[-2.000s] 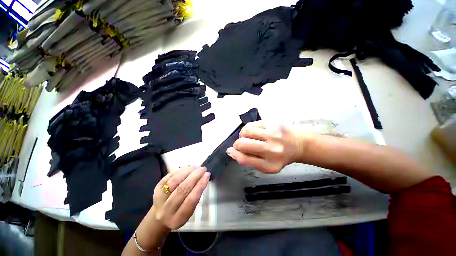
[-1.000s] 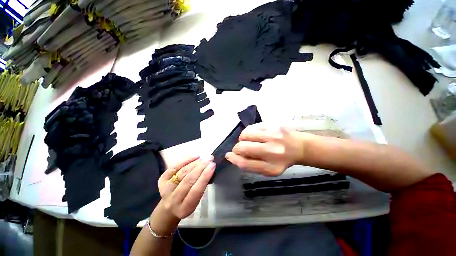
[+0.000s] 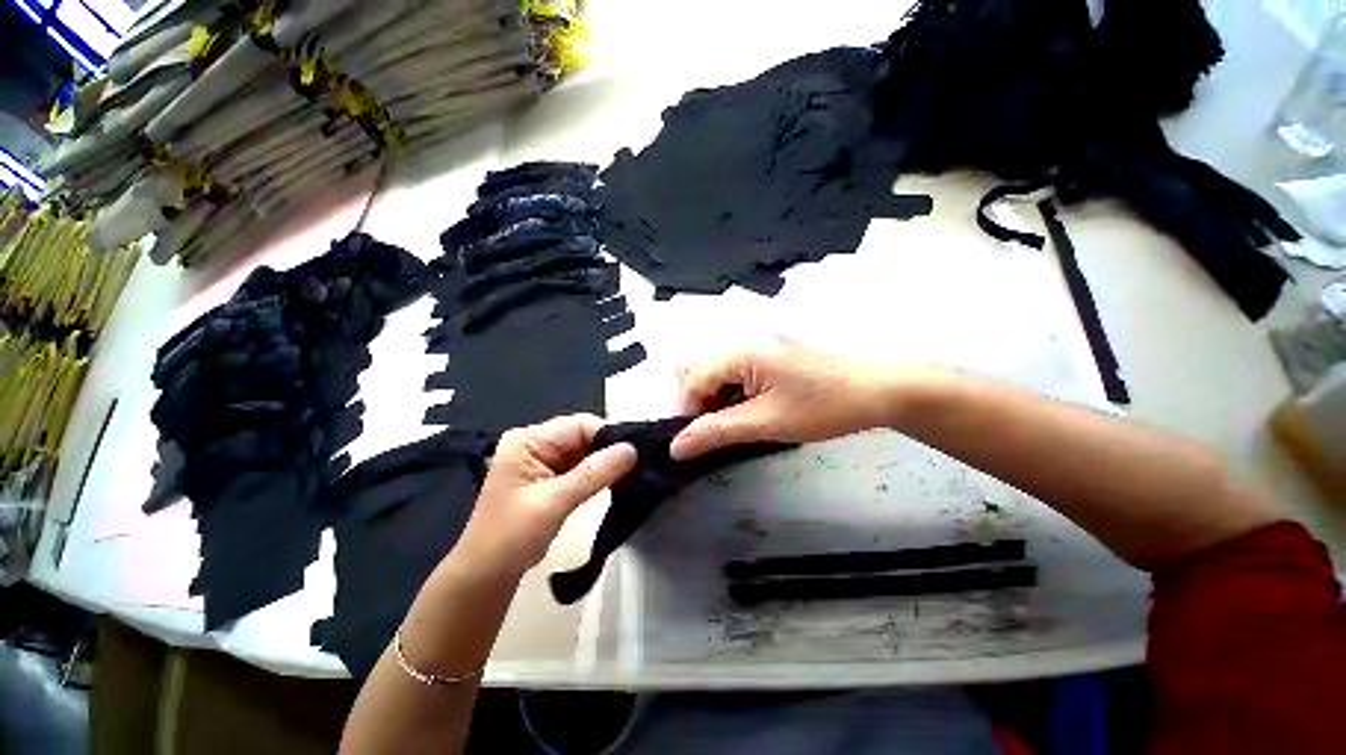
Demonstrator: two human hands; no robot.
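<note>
A black panel [image 3: 627,506] is pinched along its upper edge between both hands, above the white table. Its lower part hangs down and bends to the left. My left hand [image 3: 549,479] grips the edge with thumb and fingers. My right hand [image 3: 775,401] grips it to the right, thumb on the near side; its fingers hide part of the panel. Two black strips [image 3: 886,569] lie parallel on the smeared pale sheet [image 3: 827,625] near the table's front edge.
Overlapping black panel stacks [image 3: 524,354] lie at left, a flat panel pile [image 3: 753,177] at far centre, a black strip bundle [image 3: 1033,89] far right. A loose strip [image 3: 1085,303] lies at right. Grey-beige layers [image 3: 325,118] with yellow parts stand far left.
The panel has been lifted and turned; it lay slanting under both hands before. Both hands now pinch its edge, with my left hand raised. The view has shifted slightly.
</note>
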